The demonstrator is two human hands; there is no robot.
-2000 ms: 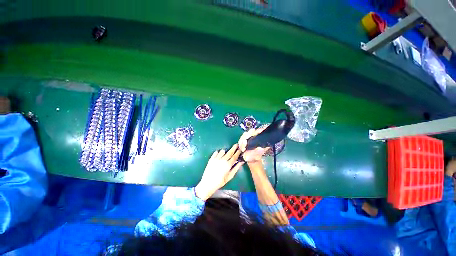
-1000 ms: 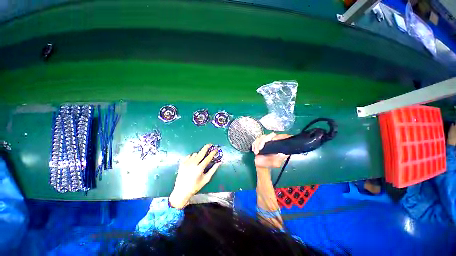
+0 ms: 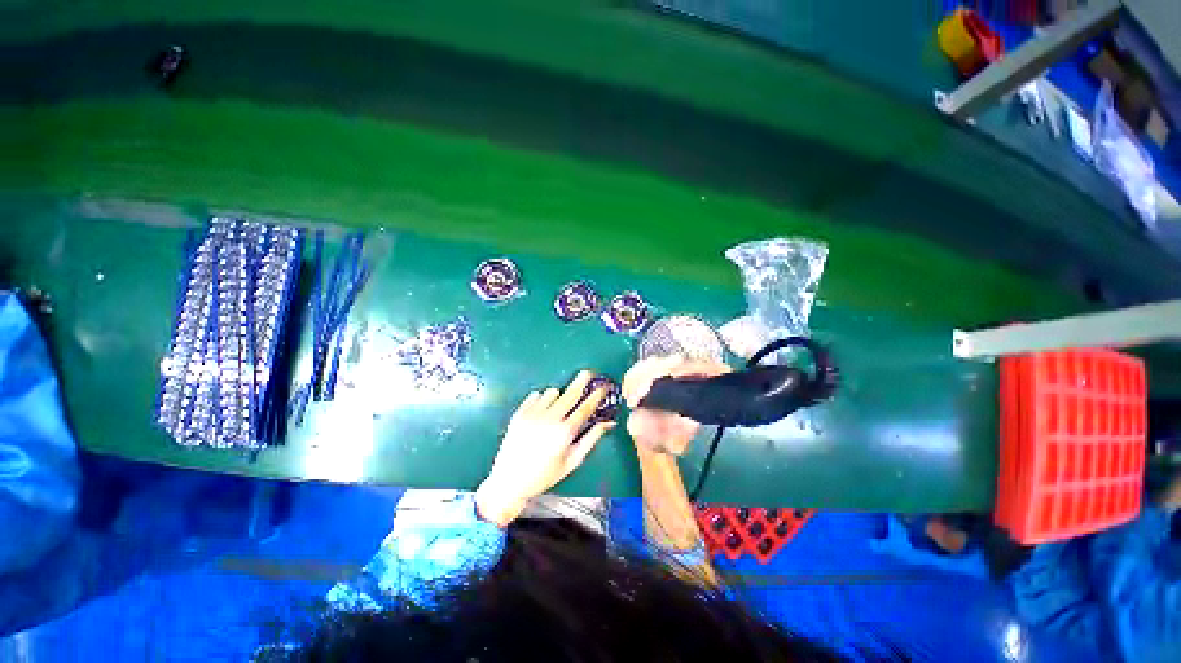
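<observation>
My left hand [image 3: 541, 440] holds a dark round unit [image 3: 600, 400] on the dark-green bench. My right hand [image 3: 663, 412] is closed around the black electric screwdriver [image 3: 738, 396], which lies nearly level with its tip end towards the unit. Whether the tip touches the unit is hidden by my fingers. The speckled screw dish [image 3: 680, 339] is just beyond my right hand and partly covered by it. Three more round units stand beyond my hands, one [image 3: 497, 280] apart from a close pair [image 3: 576, 302]. Small silver parts [image 3: 438, 355] lie scattered left of my left hand.
Part strips [image 3: 231, 334] and thin blue strips [image 3: 334, 317] lie at left. A clear bag [image 3: 781, 282] is beyond the dish. Red trays [image 3: 1072, 444] stand at right under a metal bar [image 3: 1075, 329]. A lower red tray [image 3: 751, 531] is below the bench edge. The green belt [image 3: 389, 156] carries a dark unit.
Two seconds ago the screwdriver was steeply angled over the dish; now it lies flatter, its tip end by the held unit. Since one second ago, my right hand has come closer to my left hand.
</observation>
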